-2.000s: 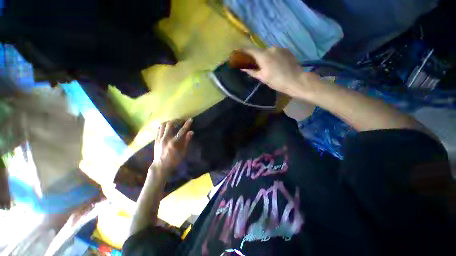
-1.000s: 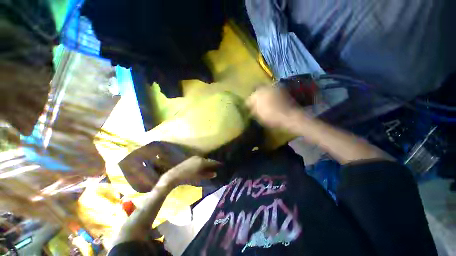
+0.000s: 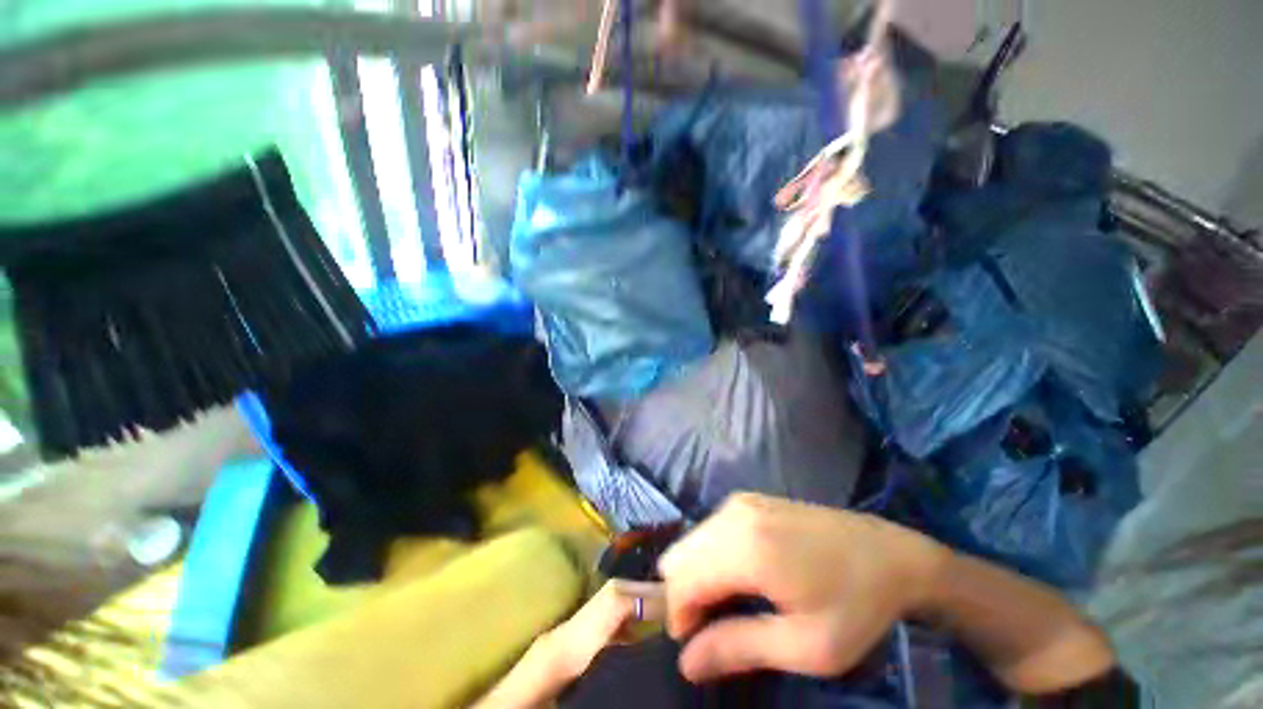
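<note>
My left hand [image 3: 589, 640], with a ring on one finger, and my right hand [image 3: 796, 589] are close together at the bottom centre. Both have curled fingers at a black garment [image 3: 630, 681], which hangs below them and is cut off by the lower edge. Their fingertips are partly hidden. The padded yellow sleeve board [image 3: 416, 623] lies left of my hands, with no cloth on it. A dark thing with a brown part, probably the iron [image 3: 637, 551], shows just behind my fingers, mostly covered.
A black garment pile [image 3: 416, 416] lies beyond the sleeve board. A pleated black garment [image 3: 153, 305] hangs at the left. A blue board [image 3: 222, 561] crosses the table edge. Blue plastic bags [image 3: 610, 284] and a grey cloth bundle [image 3: 748, 423] fill the back and right. Pale strips [image 3: 831, 194] hang above.
The view has swung up towards the bags and window. The black garment has come off the sleeve board. My right hand has left the iron, and my hands have come together.
</note>
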